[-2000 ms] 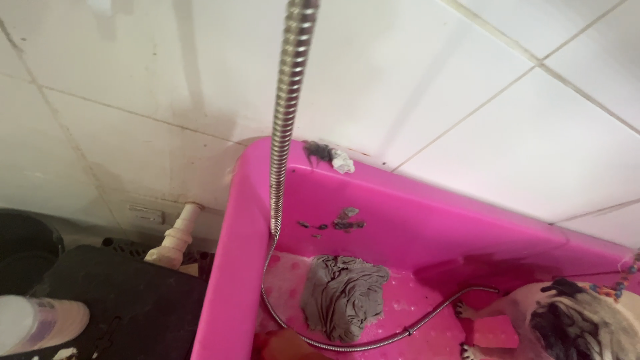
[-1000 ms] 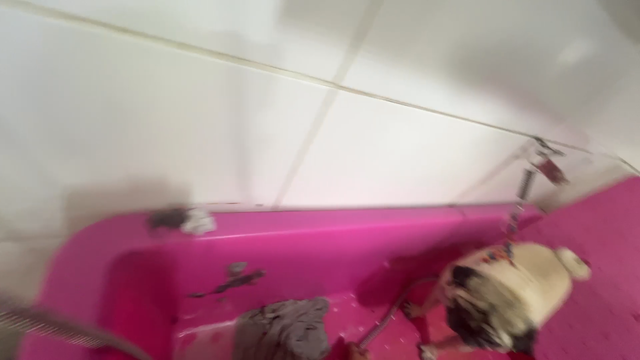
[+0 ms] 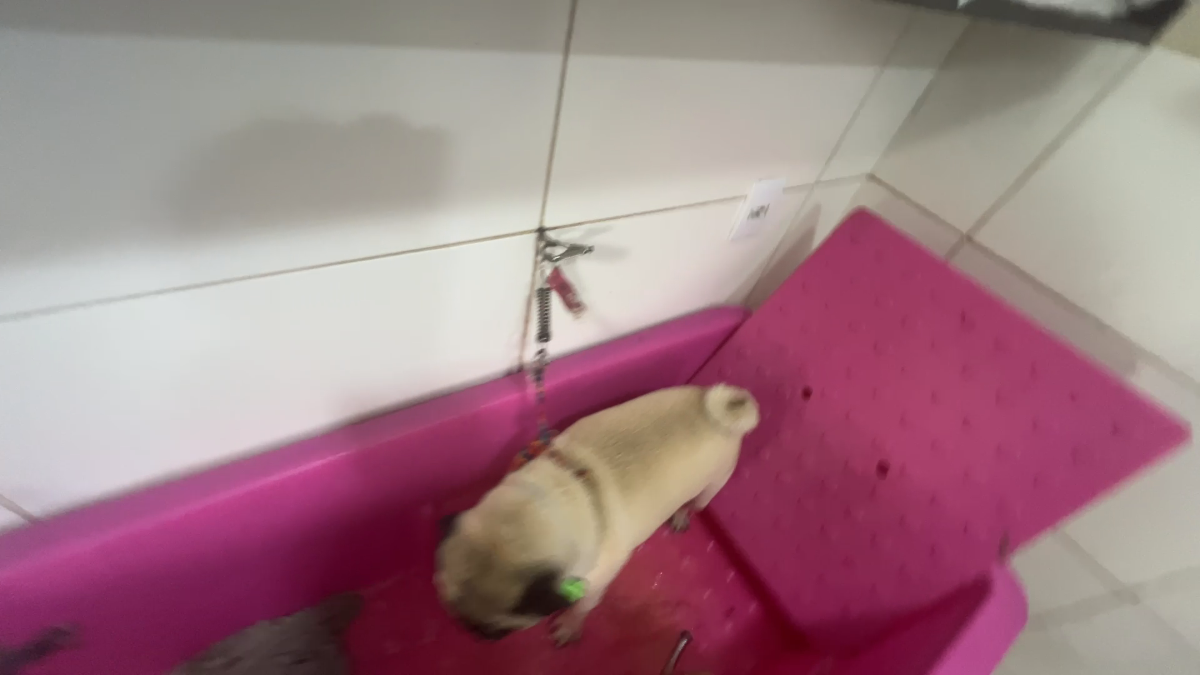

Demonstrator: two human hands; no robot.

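Neither of my hands shows in the head view. A fawn pug [image 3: 609,478] stands in a pink plastic bathing tub [image 3: 309,478], its head lowered toward the lower left and its tail curled. A bright green piece [image 3: 572,589] is at its dark ear. The pug wears a harness joined to a patterned leash [image 3: 540,384], which runs up to a metal hook [image 3: 565,249] on the tiled wall. A crumpled grey cloth [image 3: 281,642] lies on the tub floor at the lower left. Part of a metal shower hose [image 3: 677,652] shows at the bottom edge.
A pink textured panel [image 3: 937,403] slopes up from the right part of the tub. White wall tiles [image 3: 281,356] stand behind, bearing a small white label [image 3: 757,208] with writing. A dark shelf edge [image 3: 1059,21] crosses the top right. Dark clumps [image 3: 37,647] cling to the tub wall.
The view has swung far to the right, bringing the whole pug, the wall hook and the sloping panel into sight. The pipe and the bottle at the left have left the view.
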